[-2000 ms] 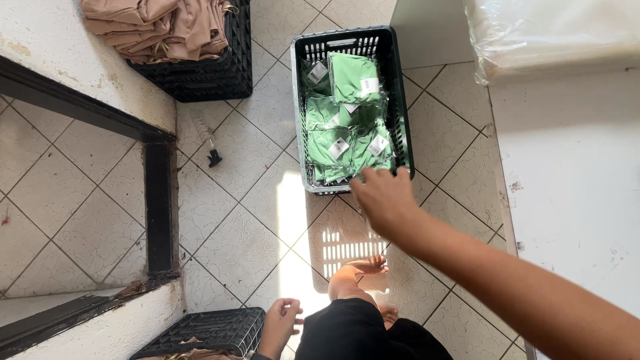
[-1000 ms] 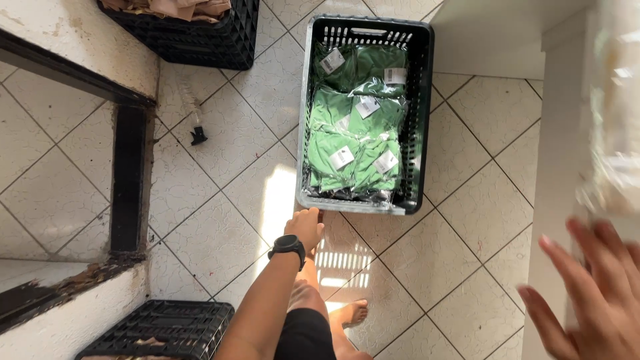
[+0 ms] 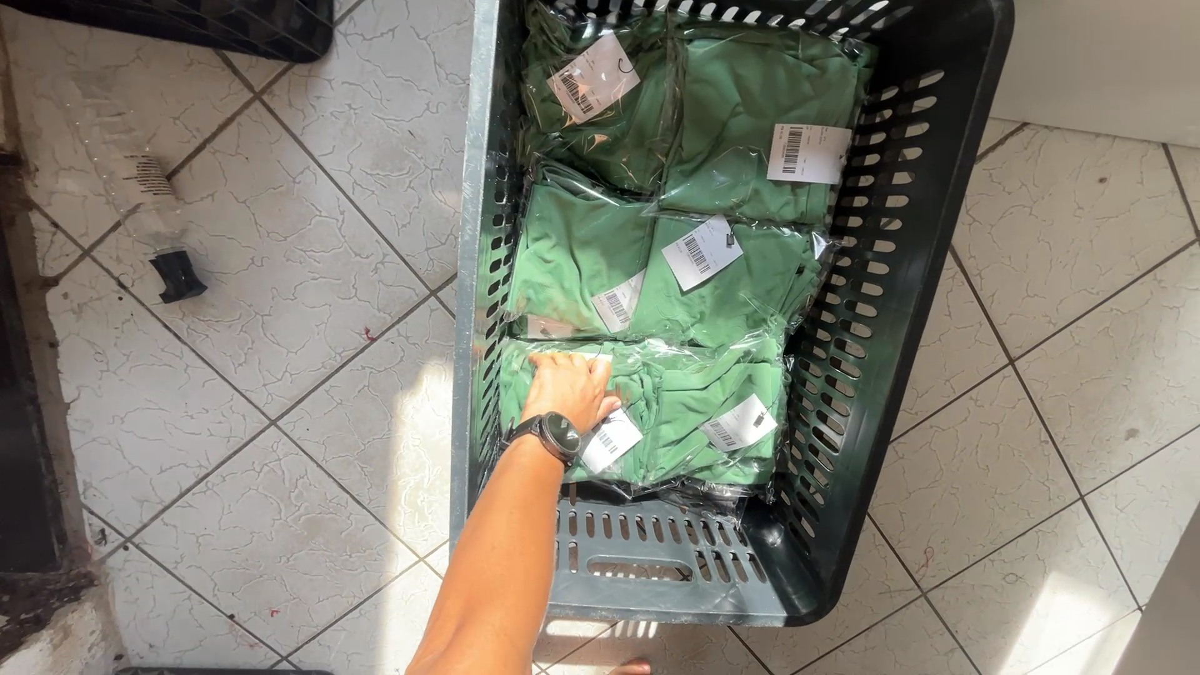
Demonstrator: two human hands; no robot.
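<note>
A dark plastic crate with slotted walls fills the middle of the head view. Folded green garments in clear plastic bags lie inside it in rows, several with white printed tags. My left hand, with a black watch at the wrist, rests on the bagged garment at the crate's near left corner. Its fingers are bent over the plastic; whether they grip it cannot be told. My right hand is out of view.
Cracked-pattern floor tiles surround the crate. On the left lies a clear plastic bottle-like object with a black end. Another black crate is at the upper left. A pale panel stands at the upper right.
My left hand has moved from the crate's near rim onto the bagged garments inside. My right hand, at the right a second ago, has left the view. The view is now much closer to the crate.
</note>
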